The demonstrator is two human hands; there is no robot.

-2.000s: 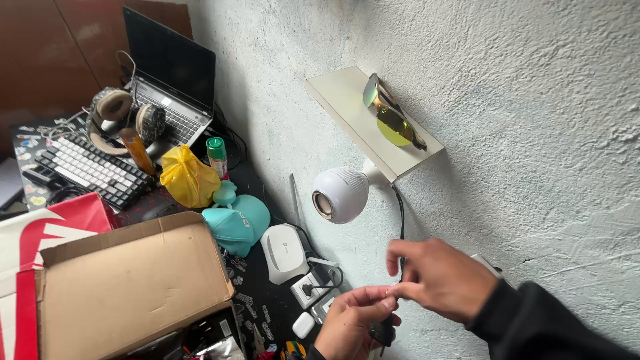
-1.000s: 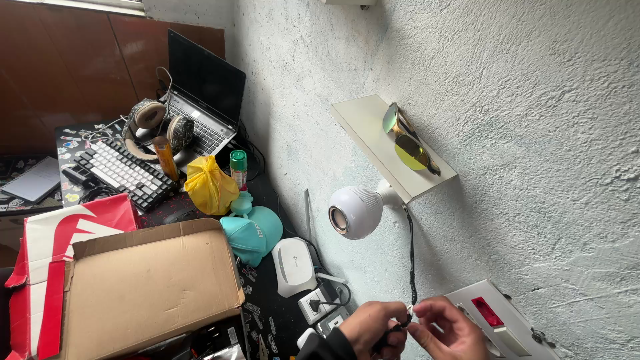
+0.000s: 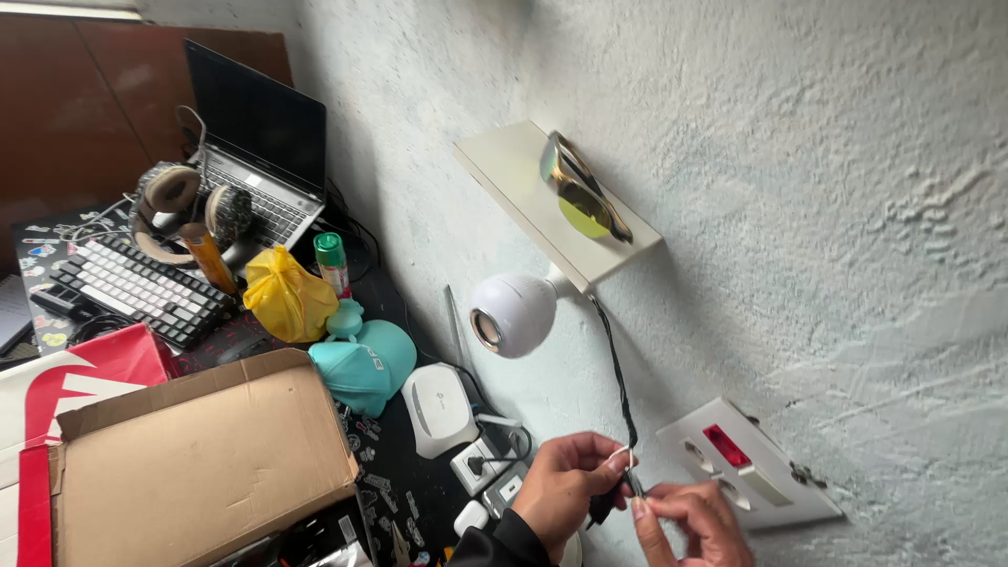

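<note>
My left hand point(image 3: 568, 487) holds the lower end of a black cable point(image 3: 615, 354), with a thin white strand and a small black piece point(image 3: 602, 504) at its fingers. The fingertips of my right hand point(image 3: 693, 520) pinch the same cable end from the right. The cable hangs from under a small wall shelf point(image 3: 504, 169). A round white lamp or camera housing point(image 3: 513, 315) is mounted below this shelf, and sunglasses point(image 3: 581, 189) lie on top.
A switch and socket plate point(image 3: 750, 465) is on the wall at right. The desk at left bears an open laptop point(image 3: 260, 126), headphones point(image 3: 169, 197), a keyboard point(image 3: 142, 291), a yellow bag point(image 3: 287, 295), a teal cap point(image 3: 366, 362), a white router point(image 3: 439, 409) and a cardboard box point(image 3: 205, 465).
My right hand, raised beside the cable two seconds ago, has come down to the cable end. The view has shifted, and the wall plate shows more fully than in the earliest frame.
</note>
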